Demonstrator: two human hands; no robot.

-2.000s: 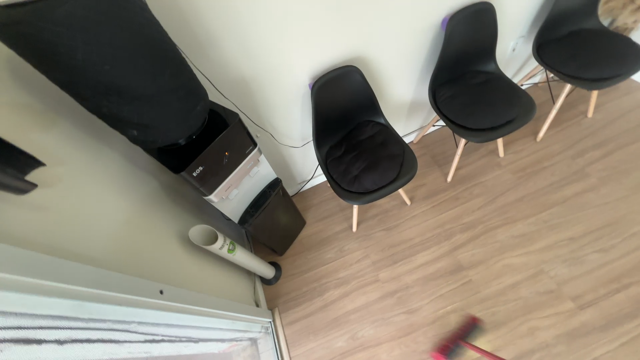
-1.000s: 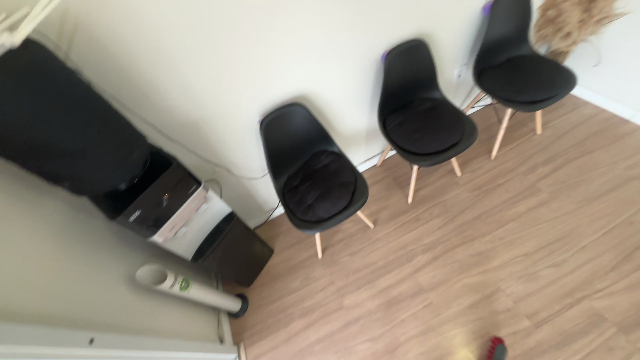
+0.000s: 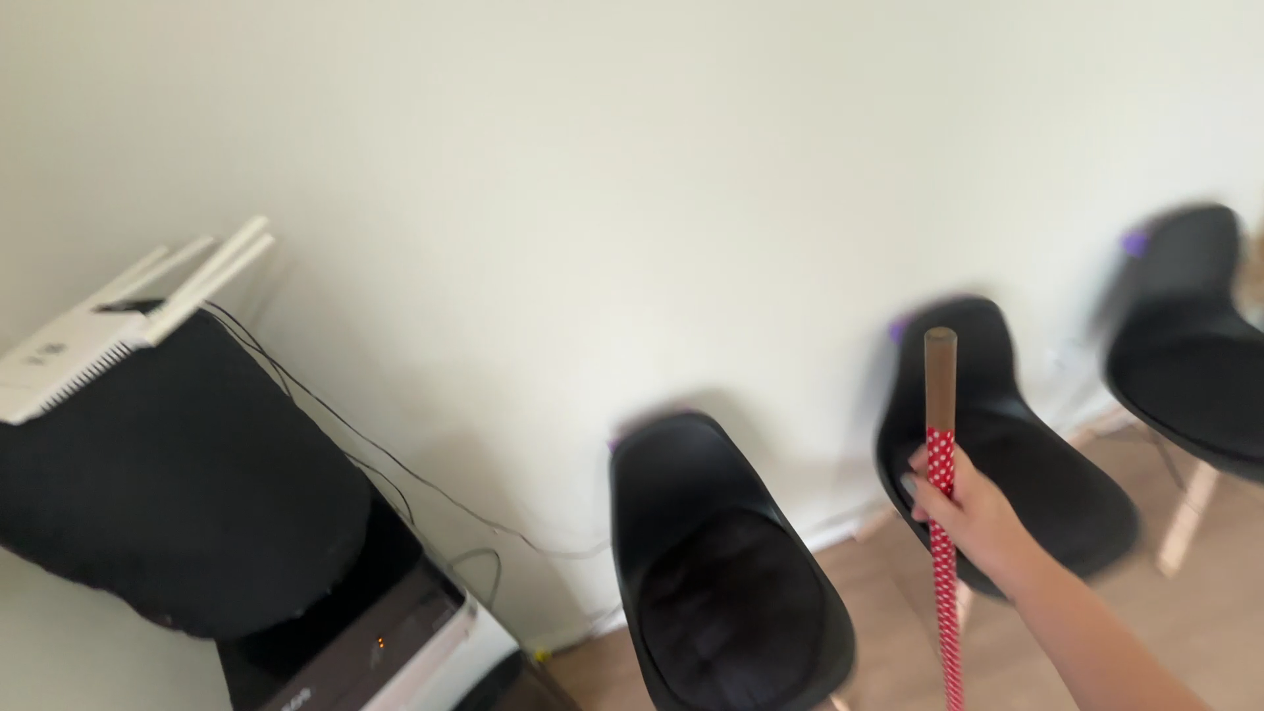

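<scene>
My right hand (image 3: 963, 509) is closed around a long pole (image 3: 945, 592) with a red, white-dotted covering and a bare brownish top end. The pole stands nearly upright, and its lower end is out of view. Behind the hand is a black shell chair (image 3: 1062, 484) with a dark seat cushion. My left hand is not in view.
Another black chair (image 3: 731, 592) stands by the wall (image 3: 632, 197), and a third (image 3: 1185, 346) at the right. At the left, a water dispenser (image 3: 395, 632) carries a black-covered bottle (image 3: 178, 474) with a white router (image 3: 69, 360) on top. Cables run along the wall.
My right hand and the pole's upper part have come into view; earlier only a red-and-dark end showed low on the floor. The view has tilted up toward the wall.
</scene>
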